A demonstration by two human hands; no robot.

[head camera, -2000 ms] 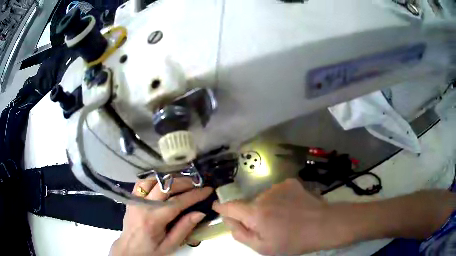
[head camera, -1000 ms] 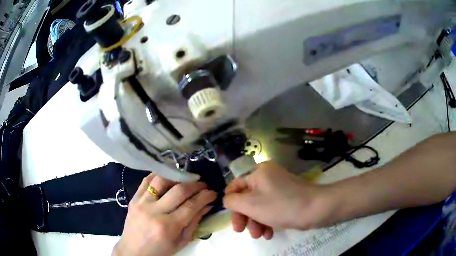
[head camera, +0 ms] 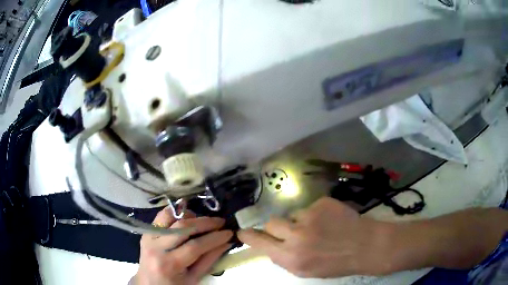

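Note:
A black fabric piece [head camera: 94, 236] lies on the table from the left to under my left hand. A metal zipper [head camera: 83, 221] shows as a thin silver line on it. My left hand [head camera: 184, 247] presses on the fabric's right end, just in front of the presser foot area [head camera: 239, 189]. My right hand [head camera: 312, 236] is beside the cream block [head camera: 250, 217], its fingertips close to the left hand's at the dark fabric. Whether the right fingers grip the fabric is hidden. The sewing machine head [head camera: 267, 83] hangs over both hands.
Snips with red and black handles [head camera: 362, 181] lie right of the lit, holed bed cover [head camera: 277, 181]. A white cloth [head camera: 415, 125] lies under the machine arm. A black work pile [head camera: 22, 133] is at the left. Yellow tape [head camera: 239, 259] lies near the hands.
The view has shifted, so the machine head sits lower and further left than one second ago. Both hands stay by the needle area. The ring pull seen on the zipper is no longer visible.

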